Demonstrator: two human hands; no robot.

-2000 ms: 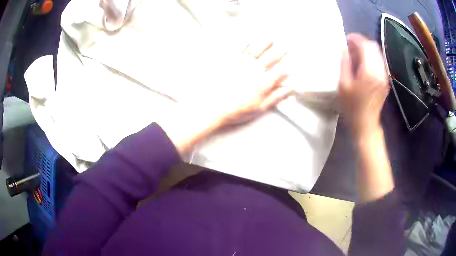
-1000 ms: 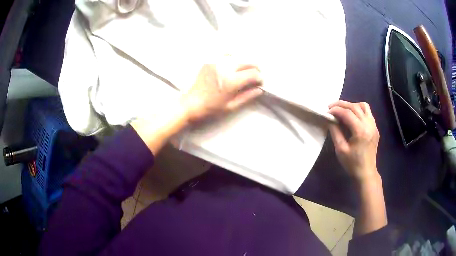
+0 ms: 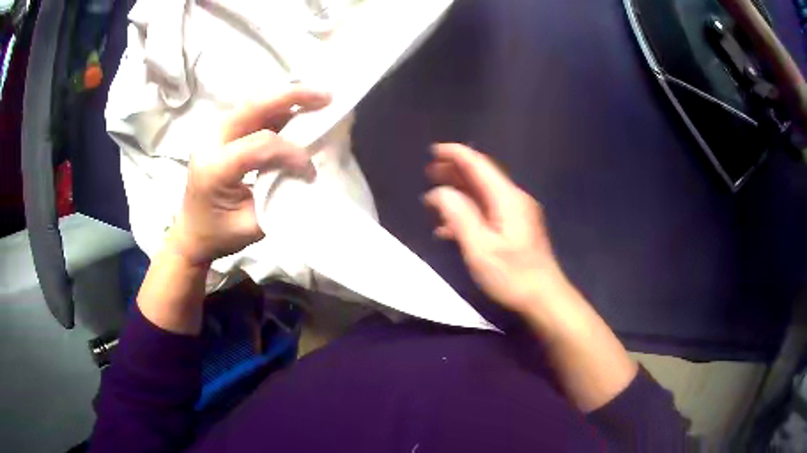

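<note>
A white garment [image 3: 354, 257] lies bunched on the left part of the dark blue-purple ironing table [image 3: 531, 80], with one corner pointing toward my body. My left hand [image 3: 239, 177] holds a fold of it between thumb and fingers. My right hand [image 3: 495, 230] is over the table cover, right of the cloth, slightly blurred, with bent fingers apart and nothing in it. The steam iron [image 3: 699, 88] rests at the upper right, partly cut off by the picture's edge, its brown wooden handle [image 3: 768, 44] at the far right.
A long grey curved arm [image 3: 44, 168] runs along the left side. A blue crate [image 3: 234, 354] is below the table at the lower left, with a metal cylinder end [image 3: 102, 350] near it. The table's front edge runs across the lower right, above a pale floor [image 3: 708, 389].
The garment has been drawn to the left and folded back, baring the table cover. My left hand has moved left with the cloth. My right hand has let go of the edge and moved left.
</note>
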